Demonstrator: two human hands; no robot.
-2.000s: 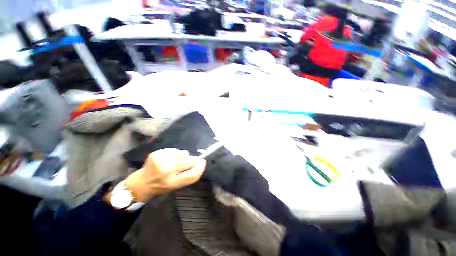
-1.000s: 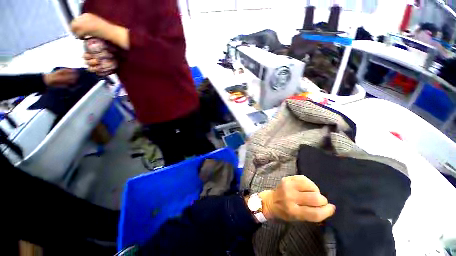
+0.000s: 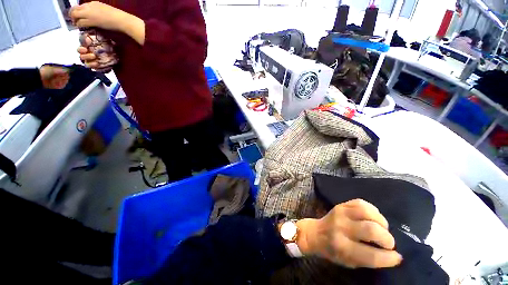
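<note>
My left hand [image 3: 353, 236], with a watch at the wrist, lies low at centre right. Its fingers are curled closed at the dark panel [image 3: 384, 203]; the fingertips hide the cloth under them. A small pale mark shows on the panel just right of the hand. The grey-beige checked garment [image 3: 301, 153] lies beyond and to the left of the hand, bunched, with a dark-edged fold at its top. My right hand is not in view.
A blue bin [image 3: 161, 214] holding a checked piece stands at my left. A person in a dark red top [image 3: 167, 67] stands behind it; another person's hand [image 3: 54, 77] is at far left. A white machine [image 3: 298, 80] and red-handled scissors [image 3: 256, 104] lie beyond the garment.
The view has swung left, bringing in the bin and people. The pale strip seen at my left fingertips earlier no longer shows there. My left hand stays at the dark panel.
</note>
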